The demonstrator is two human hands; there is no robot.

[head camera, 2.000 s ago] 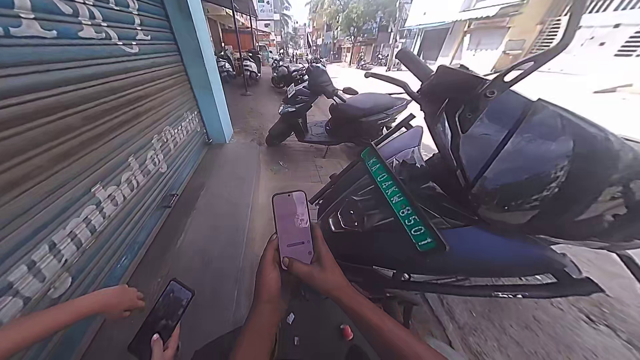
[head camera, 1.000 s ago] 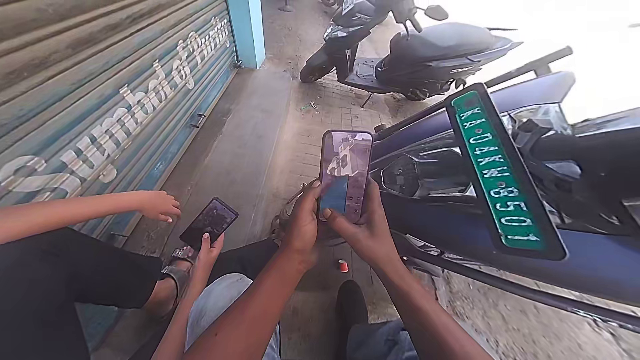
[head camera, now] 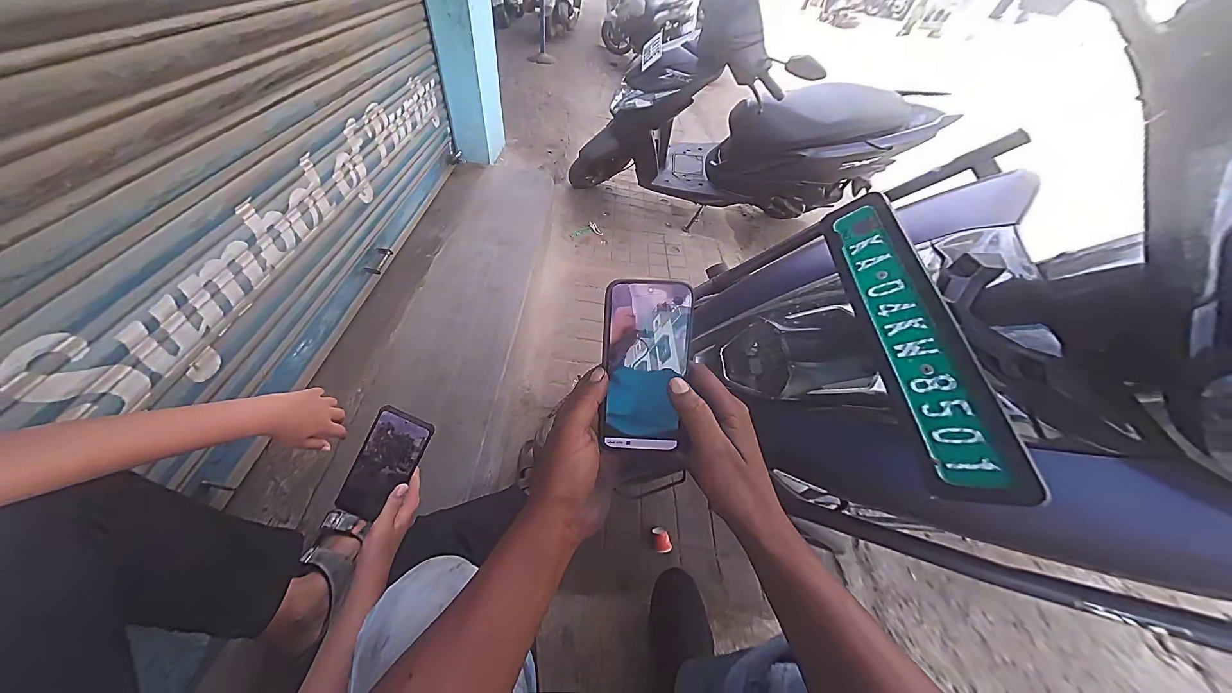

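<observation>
A smartphone stands upright in both my hands at the centre of the head view, its lit screen facing me with a picture on it. My left hand grips the phone's lower left edge. On the lower right edge is my right hand, its thumb over the screen. To the left, another person's hand holds a second smartphone with a dark picture on its screen. That person's other hand reaches out just left of it, apart from the phone.
A scooter with a green number plate stands close on the right. Ahead, a dark scooter is parked on the paving. A painted roller shutter and a blue pillar line the left. A small red cup lies near my shoe.
The view has tilted down since two seconds ago. My phone's screen has changed from a mostly pale display to a picture with a blue lower part. Both hands still hold the phone.
</observation>
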